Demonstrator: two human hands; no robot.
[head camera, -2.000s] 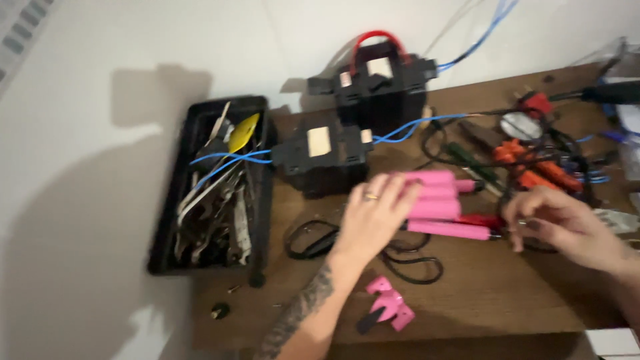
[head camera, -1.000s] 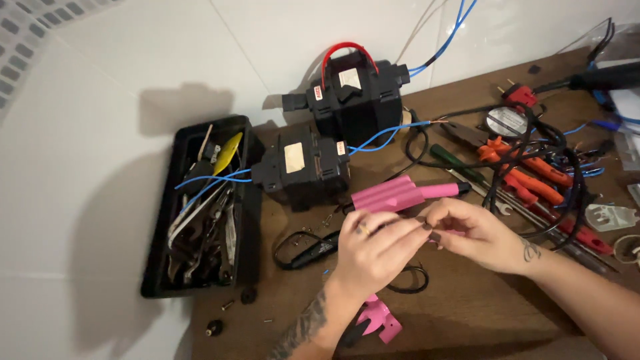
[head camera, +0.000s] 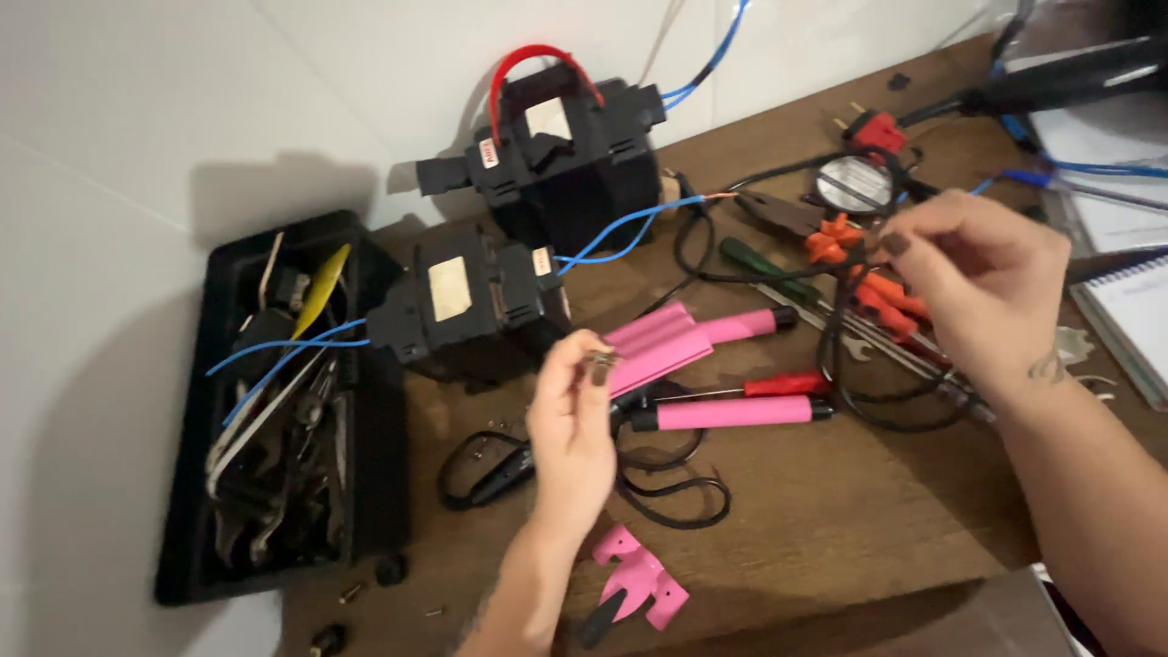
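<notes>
My left hand (head camera: 577, 420) pinches a small metal piece (head camera: 600, 365) between thumb and finger, just in front of the pink barrels (head camera: 657, 347) of a hair-styling tool. Raised at the right, my right hand (head camera: 967, 283) has its thumb and fingertip together above the orange-handled pliers (head camera: 890, 301); whether something tiny is between them cannot be made out. A loose pink barrel with black ends (head camera: 735, 413) lies beside a red-handled screwdriver (head camera: 785, 383). Nearer the front edge is a pink plastic bracket (head camera: 636, 575) with a black tip.
Two black transformers (head camera: 452, 306) with blue wires stand against the wall. A black tool bin (head camera: 379, 474) is at left. Black cord (head camera: 844, 365), a green-handled screwdriver (head camera: 771, 269), a red plug (head camera: 874, 130) and a round tin (head camera: 853, 184) lie behind. A spiral notebook (head camera: 1127, 319) sits at right.
My hands were together over the pink barrels one second ago; they are now apart, the right one having moved to the right and up. The loose pink barrel and red-handled screwdriver have come into sight.
</notes>
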